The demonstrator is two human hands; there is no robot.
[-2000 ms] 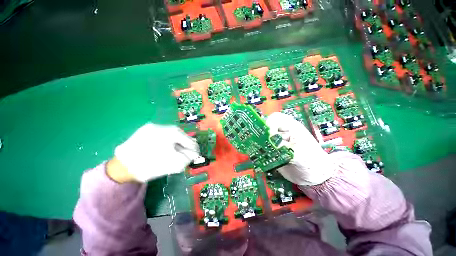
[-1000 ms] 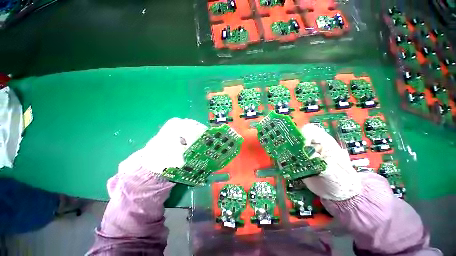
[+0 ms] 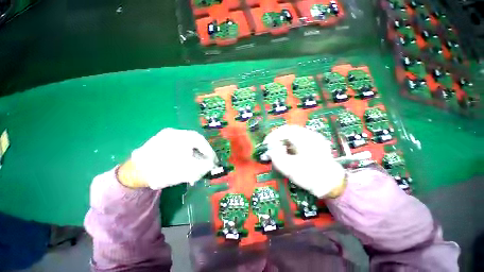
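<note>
The near clear blister tray (image 3: 241,183) has a red-orange lining and holds rows of green circuit boards, parts side up. My left hand (image 3: 174,159), in a white glove, has its fingertips on a circuit board (image 3: 222,149) in the middle row at the tray's left side. My right hand (image 3: 305,158), also gloved, pinches the edge of another board (image 3: 261,152) low over the same row and hides much of it. Bare red-orange lining shows between these two boards. Two boards lie in the front row at the left, one of them a board (image 3: 233,212) by the corner.
A second tray (image 3: 223,43) with boards lies behind on a dark green strip. A third tray (image 3: 432,71) lies at the back right. The near tray sits on a bright green mat (image 3: 106,117). A dark blue shape (image 3: 21,239) shows at the lower left.
A second ago both hands held boards up with their solder sides showing. Both boards are now down at the tray's middle row, parts side up where visible. The view has shifted slightly.
</note>
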